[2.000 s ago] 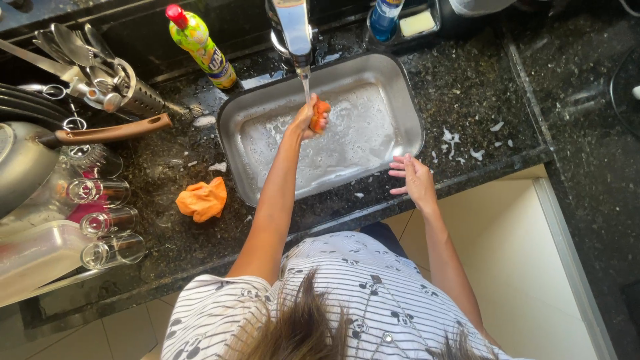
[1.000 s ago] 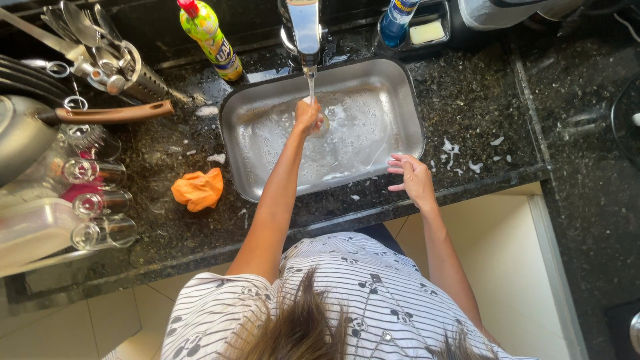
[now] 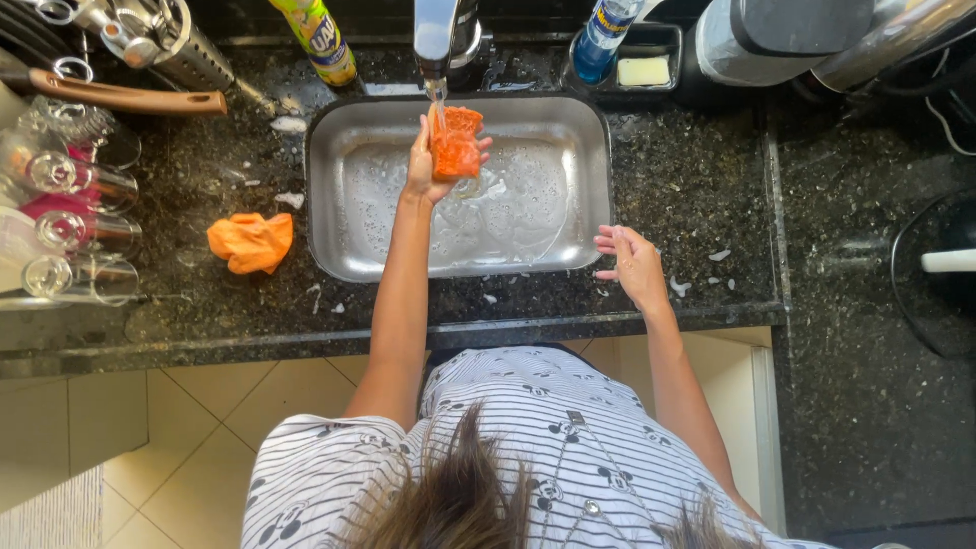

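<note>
My left hand (image 3: 428, 164) holds an orange sponge (image 3: 457, 145) under the running tap (image 3: 435, 46), its palm turned up and the fingers showing at the sponge's right side. Below it lies the wet stainless steel sink (image 3: 511, 206), with suds and water on its bottom. My right hand (image 3: 633, 263) is at the sink's front right corner, fingers partly spread, holding nothing. A crumpled orange cloth (image 3: 252, 241) rests on the granite counter (image 3: 686, 175) to the left of the sink.
Glasses (image 3: 84, 229) and a pan with a brown handle (image 3: 130, 95) crowd the left side, by a perforated metal cutlery holder (image 3: 198, 61). Behind the sink stand a yellow-green bottle (image 3: 324, 46), a blue detergent bottle (image 3: 602, 38) and a black holder with pale soap (image 3: 643, 72).
The sponge, mostly hidden in my left hand a second ago, now shows broadly in the raised palm under the water. My right hand has stayed near the sink's corner.
</note>
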